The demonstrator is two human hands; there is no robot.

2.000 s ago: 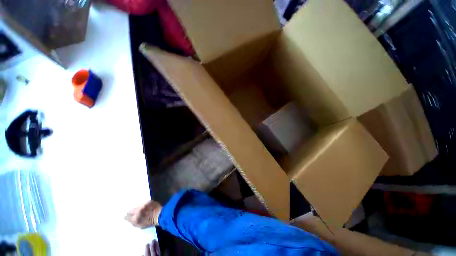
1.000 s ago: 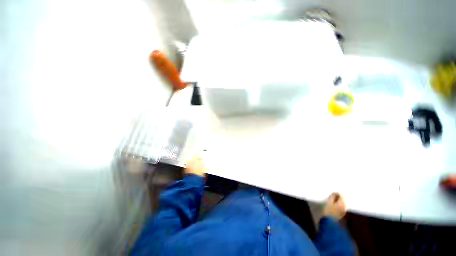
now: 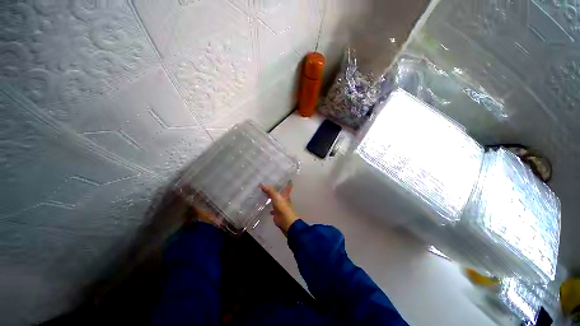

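Note:
A small stack of clear ribbed compartment trays (image 3: 238,169) is at the left end of the white bench, beside the wall. My left hand (image 3: 205,217) is at its near left edge, with the fingers partly hidden by the stack and in shadow. My right hand (image 3: 280,205) is against its right side, with a finger over the top edge and the thumb side up. The stack sits tilted in view between both hands. Whether it is lifted off the bench is hard to tell.
An orange bottle (image 3: 311,85) stands by the wall beside a clear bag of small bits (image 3: 353,97). A dark phone-like slab (image 3: 324,139) lies in front. Large film-covered tray stacks (image 3: 420,156) stand at right, with yellow items (image 3: 481,277) beyond.
The view has swung left from the carton and bench to the wall end. My right hand has moved from the bench edge to the tray stack; my left hand remains by the stack.

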